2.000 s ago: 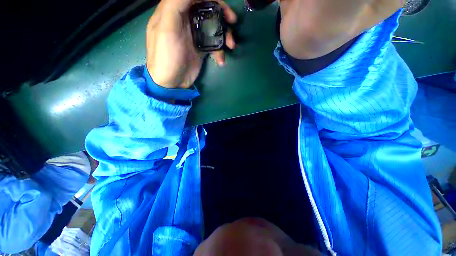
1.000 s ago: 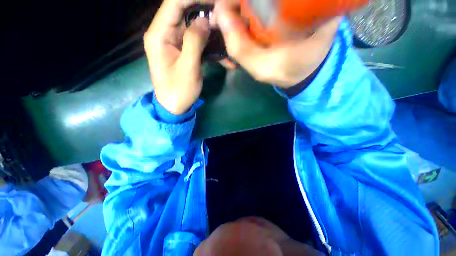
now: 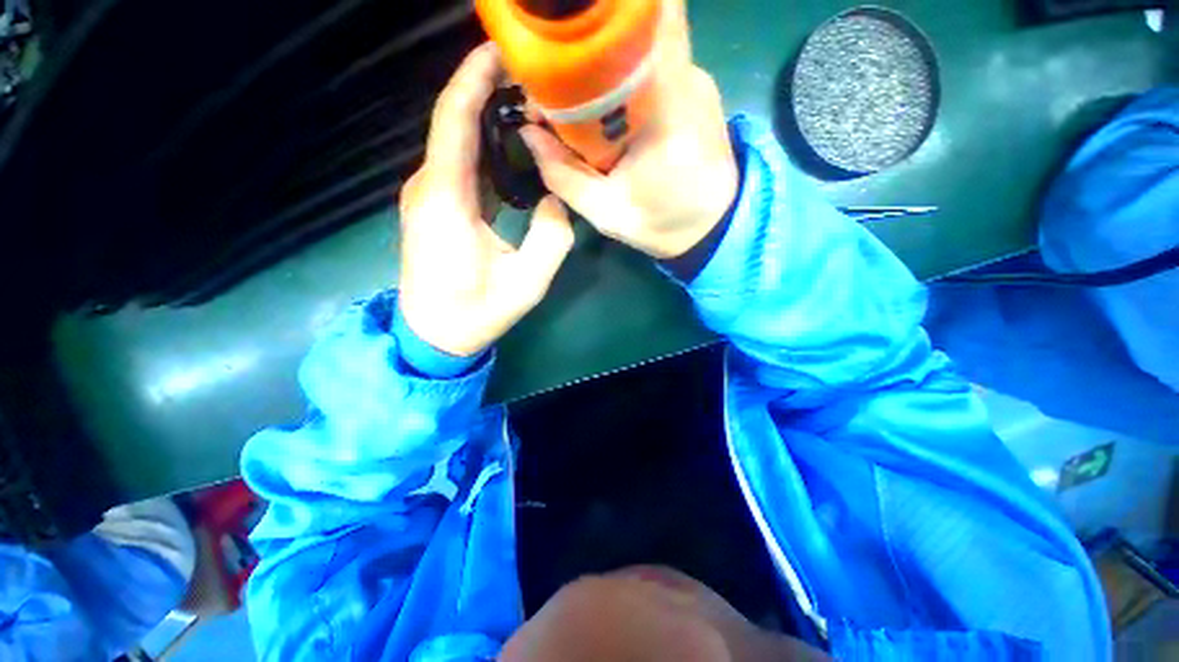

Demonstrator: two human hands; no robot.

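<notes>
My left hand (image 3: 472, 252) is at the upper middle of the view, above the green bench, and holds a small black module (image 3: 513, 162) between thumb and fingers. My right hand (image 3: 653, 175) is shut on an orange electric screwdriver (image 3: 575, 65), held upright over the module. The screwdriver's barrel hides its tip and part of the module, so I cannot tell if the bit touches it.
A round dish of grey screws (image 3: 864, 93) lies on the green bench (image 3: 763, 246) to the right. Thin silvery tweezers (image 3: 890, 211) lie below it. A neighbour's blue sleeve (image 3: 1118, 233) is at the right, another blue sleeve (image 3: 65, 601) at lower left. A black mass fills the upper left.
My right hand has come back from the upper right with the orange screwdriver and stands over the module. Both hands now sit lower in view, and the screw dish shows whole.
</notes>
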